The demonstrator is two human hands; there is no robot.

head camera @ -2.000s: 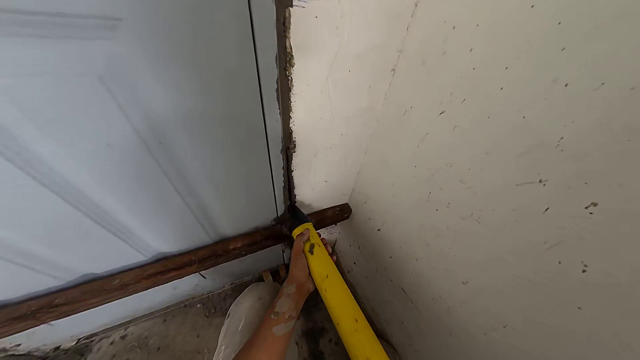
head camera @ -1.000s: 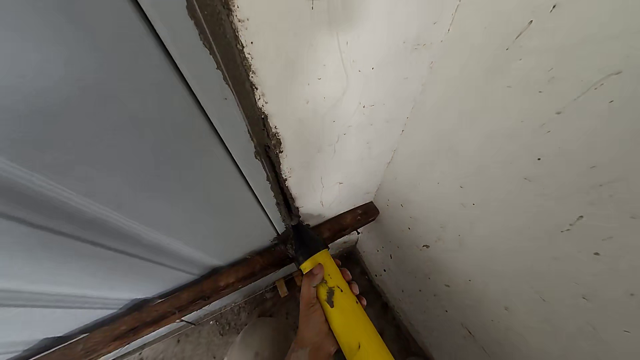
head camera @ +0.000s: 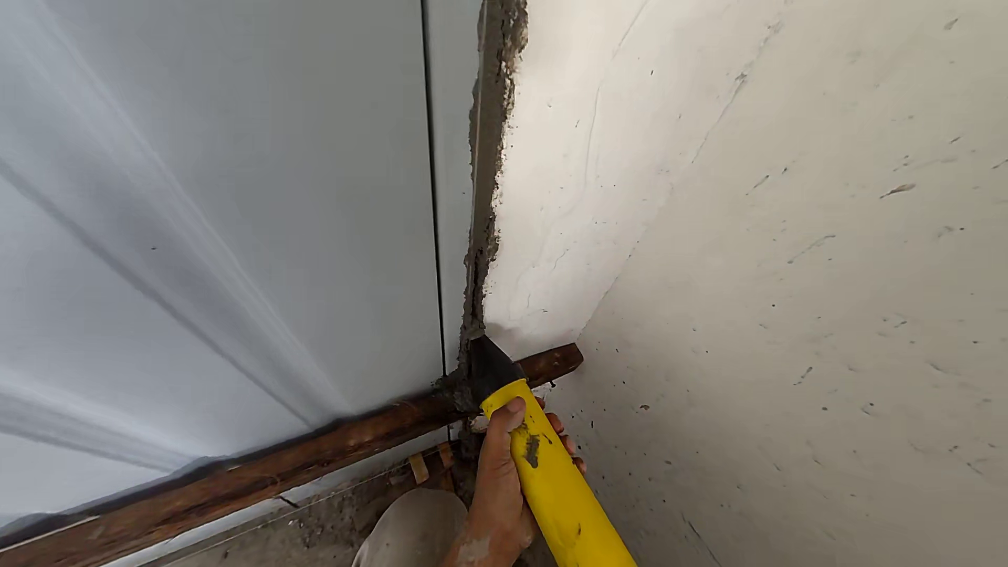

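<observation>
My left hand (head camera: 500, 472) grips the yellow barrel (head camera: 563, 496) of a mortar gun, thumb on top and fingers wrapped around the far side. The gun's black nozzle (head camera: 490, 366) points up and left, its tip at the gap between the white door frame (head camera: 457, 181) and the wall. Grey mortar (head camera: 490, 134), rough at its edges, runs up this gap. A brown wooden bar (head camera: 315, 461) crosses the door low down, and the nozzle lies over it near its right end. Grey smears mark the barrel and my wrist. The gun's rear and my right hand are out of view.
A white panelled door (head camera: 276, 197) fills the left. The off-white wall (head camera: 787, 315), speckled with dark marks, meets a narrower wall face (head camera: 575, 181) at a corner. Below the bar are the dirty floor (head camera: 276, 531), small wood pieces (head camera: 418, 468) and a pale rounded shape, perhaps my knee (head camera: 417, 528).
The view has turned and come nearer to the gap. My left hand keeps its hold on the yellow barrel, and the nozzle stays by the wooden bar.
</observation>
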